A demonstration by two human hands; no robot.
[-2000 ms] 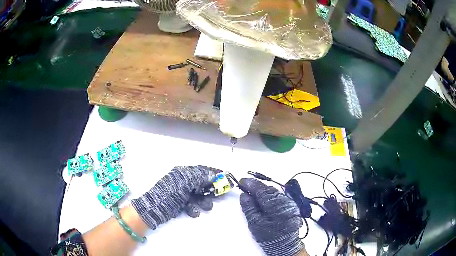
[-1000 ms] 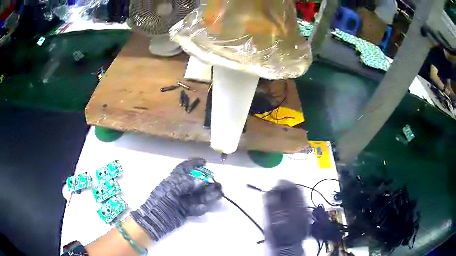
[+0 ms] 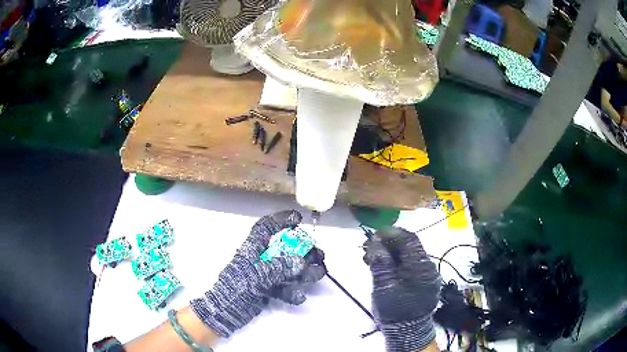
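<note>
My left hand [image 3: 265, 271], in a grey-black striped glove, holds a circuit board [image 3: 290, 244], teal solder side up, just below the thin tip of the white machine column [image 3: 326, 151]. A black cable [image 3: 349, 292] runs from beneath the board down toward my right hand. My right hand [image 3: 402, 278], gloved alike, has its fingers pinched to the right of the tip. A very fine wire [image 3: 443, 218] stretches from it toward the yellow label. A small dark piece shows at its fingertips; what it is cannot be told.
Several loose boards [image 3: 152, 262] lie on the white sheet at left. A tangled black cable heap [image 3: 529, 289] is at right. The wooden base [image 3: 206, 137] with short dark rods stands behind, with a fan [image 3: 223, 24], a yellow label [image 3: 454, 210] and a slanted grey post [image 3: 543, 124].
The board was turned from component side to solder side and has moved up under the tip. My right hand has let go of the cable and risen, with the fine wire now stretched from it.
</note>
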